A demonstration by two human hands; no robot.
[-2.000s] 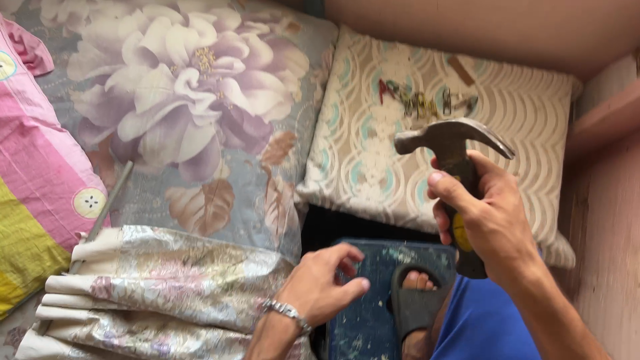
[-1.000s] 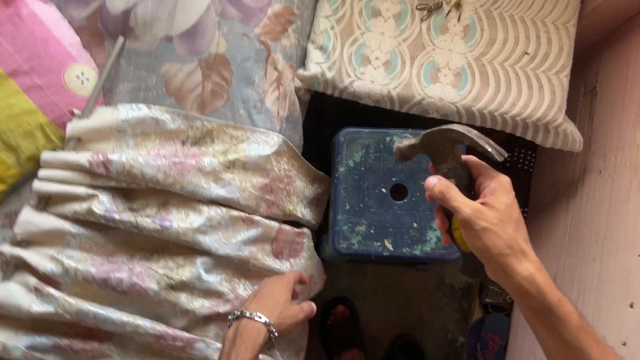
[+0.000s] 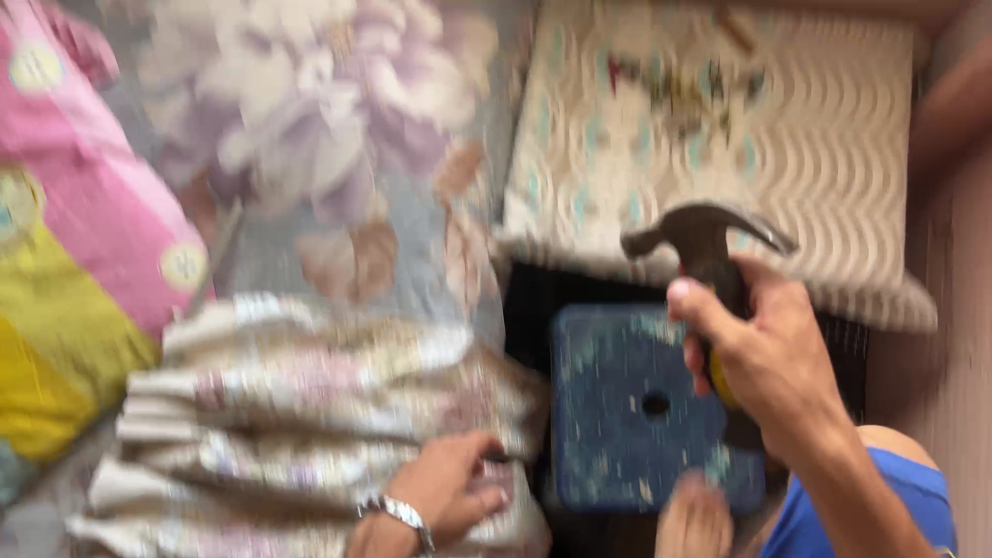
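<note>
My right hand (image 3: 763, 349) grips a claw hammer (image 3: 705, 240) by its black and yellow handle, head up, over the blue plastic stool (image 3: 612, 442). With a metal-link bracelet at its wrist, my left hand (image 3: 449, 488) lies at the right part of a gathered floral curtain (image 3: 310, 403). Its fingers are bent; blur hides whether they pinch the cloth. A thin rod (image 3: 225, 240) sticks out at the curtain's upper left. Several small metal and coloured pieces (image 3: 682, 93) lie on the patterned cushion (image 3: 821, 170).
A mattress with a flower-print cover (image 3: 418, 256) spans the back left. At the far left lies a pink and yellow cloth (image 3: 101, 217). A bare foot (image 3: 696, 515) is at the stool's front edge. A pinkish wall (image 3: 953, 310) bounds the right side. Dark gaps surround the stool.
The view has swung back up, so the small pieces on the cushion show again. A bare foot now shows at the stool, which had none on it one second ago. The hammer stays in my right hand.
</note>
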